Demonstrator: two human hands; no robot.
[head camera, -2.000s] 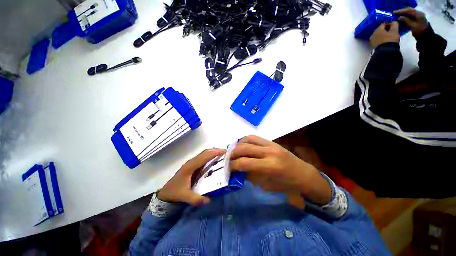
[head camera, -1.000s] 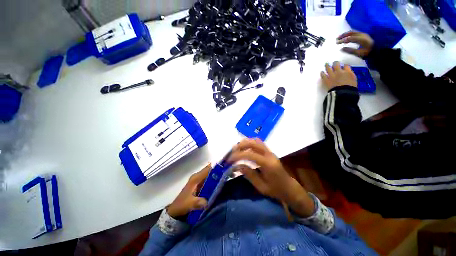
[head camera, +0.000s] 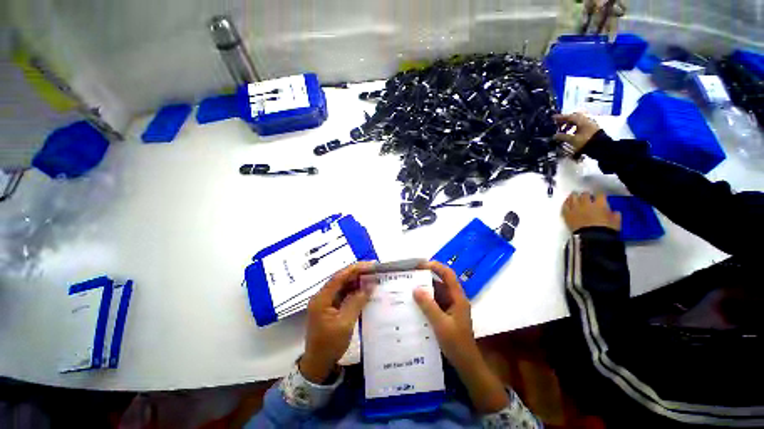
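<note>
A printed pack (head camera: 402, 343), white with small text and a blue lower end, is upright before my body. My left hand (head camera: 333, 323) grips its upper left edge and my right hand (head camera: 448, 310) its upper right edge, thumbs on the white face. Behind it lies the stack of printed sleeves (head camera: 306, 264), white and blue. A blue insert tray (head camera: 482, 251) with a USB cable (head camera: 508, 224) on it lies to the right, partly hidden by my right hand.
Behind are the black cable pile (head camera: 477, 126), a single cable (head camera: 278, 170), a second printed stack (head camera: 285, 105) and a metal flask (head camera: 232, 50). Finished packs (head camera: 100, 325) stand at left. A neighbouring worker's hand (head camera: 578, 132) touches the pile; the other rests near a blue tray (head camera: 635, 218).
The pack has turned from edge-on so its text face shows, and both hands now hold its upper end. The view has tilted up. The neighbour's one hand has moved to the cable pile.
</note>
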